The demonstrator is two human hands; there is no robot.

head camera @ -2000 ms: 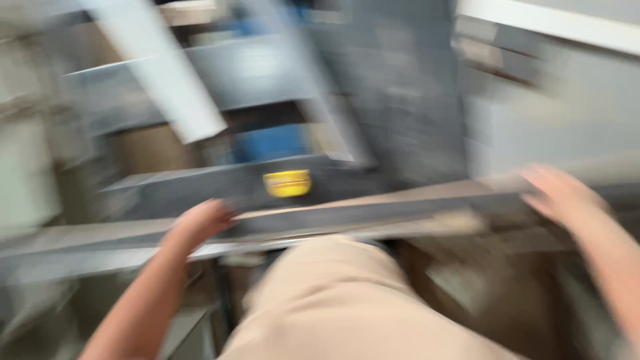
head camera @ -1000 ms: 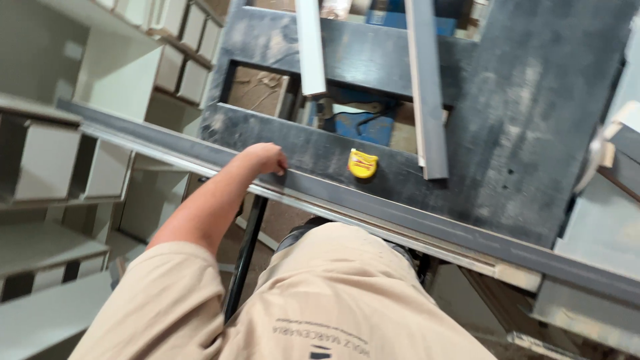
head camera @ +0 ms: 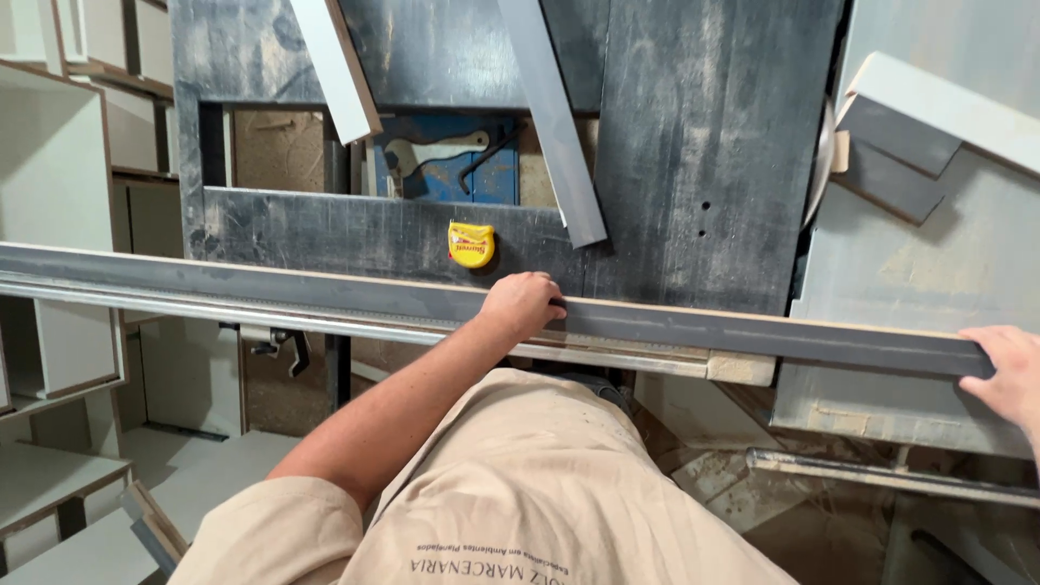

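Observation:
A long dark grey edge strip of board [head camera: 691,329] lies across the near edge of the table saw's dark metal top [head camera: 325,223]. My left hand [head camera: 524,305] grips it near the middle of the view, fingers over its far edge. At the far right my right hand [head camera: 1003,366] holds the strip's right end between thumb and fingers. Just beyond the strip sits a yellow Starrett tape measure [head camera: 472,244]. Two narrower pieces lie on the top farther off: a white strip [head camera: 337,73] and a grey strip [head camera: 556,130].
A saw blade [head camera: 821,162] stands at the right, beside offcuts [head camera: 902,154] on the lighter sliding table [head camera: 959,252]. A wrench [head camera: 435,150] and a hex key [head camera: 487,158] show through the frame opening. A metal fence rail [head camera: 268,313] runs along the near edge. White cabinet carcasses [head camera: 53,162] stand left.
My right hand, out of view one second ago, now holds the strip's right end. My left hand is farther right along the strip, nearer the tape measure.

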